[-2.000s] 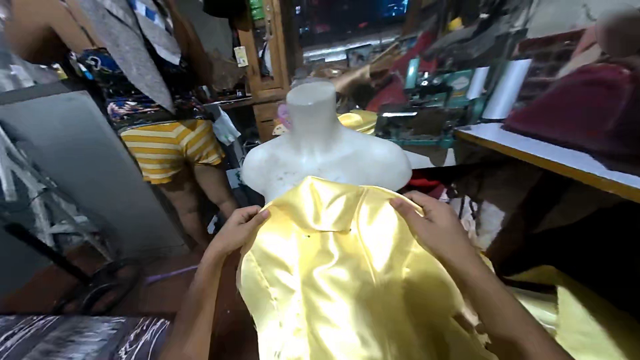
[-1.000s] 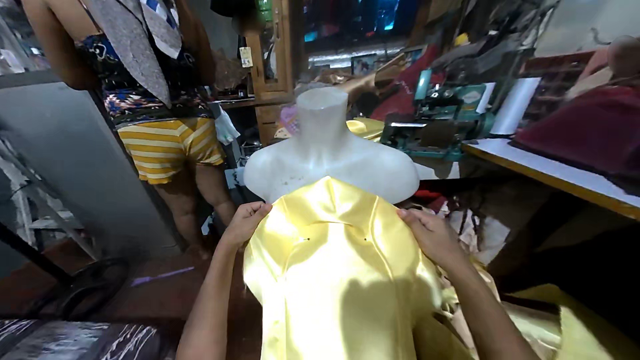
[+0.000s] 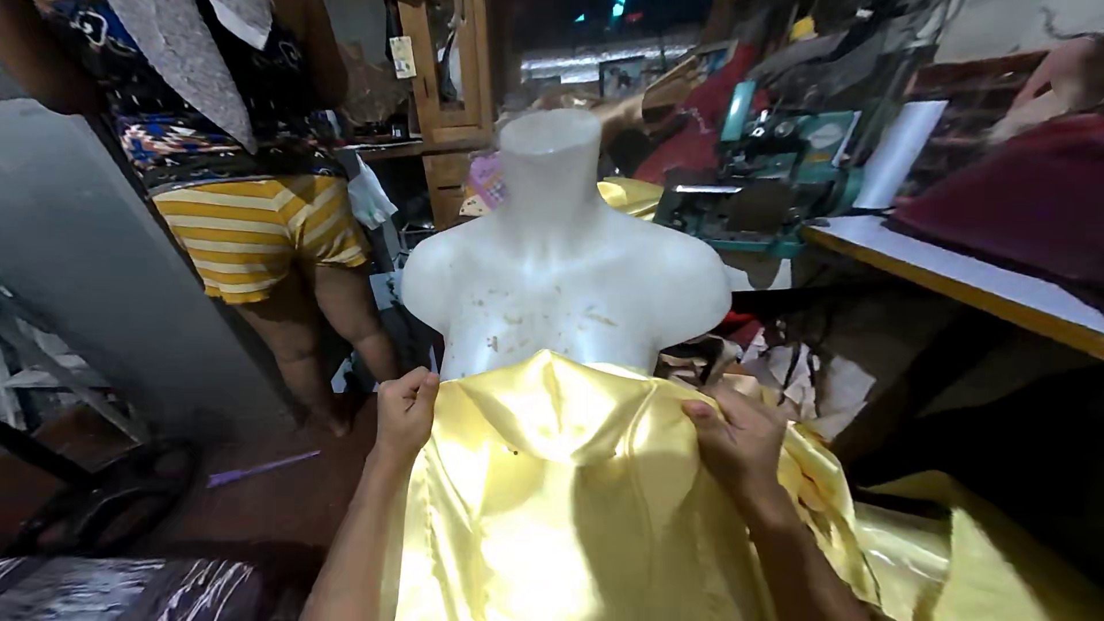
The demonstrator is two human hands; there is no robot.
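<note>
A yellow satin bodice point(image 3: 552, 500) lies against the front of a white mannequin torso point(image 3: 561, 250), its peaked top edge across the chest. My left hand point(image 3: 407, 414) pinches the upper corner at the left between thumb and fingers. At the right, my right hand point(image 3: 737, 431) grips the other upper side, thumb on the front of the cloth. Two small dark marks show on the bodice below the peak. More yellow satin hangs beyond my right forearm. The mannequin's shoulders and neck are bare, with brownish stains on its chest.
A person in striped shorts point(image 3: 267, 233) stands at the left beside a grey partition point(image 3: 129, 267). Behind the mannequin at the right is a green sewing machine point(image 3: 768, 172). A white-topped table point(image 3: 975, 267) bears dark red cloth point(image 3: 1018, 181). A purple stick-like thing point(image 3: 263, 468) lies on the floor.
The bodice and both hands have moved down the mannequin, so more of its chest shows. Both hands keep hold of the cloth.
</note>
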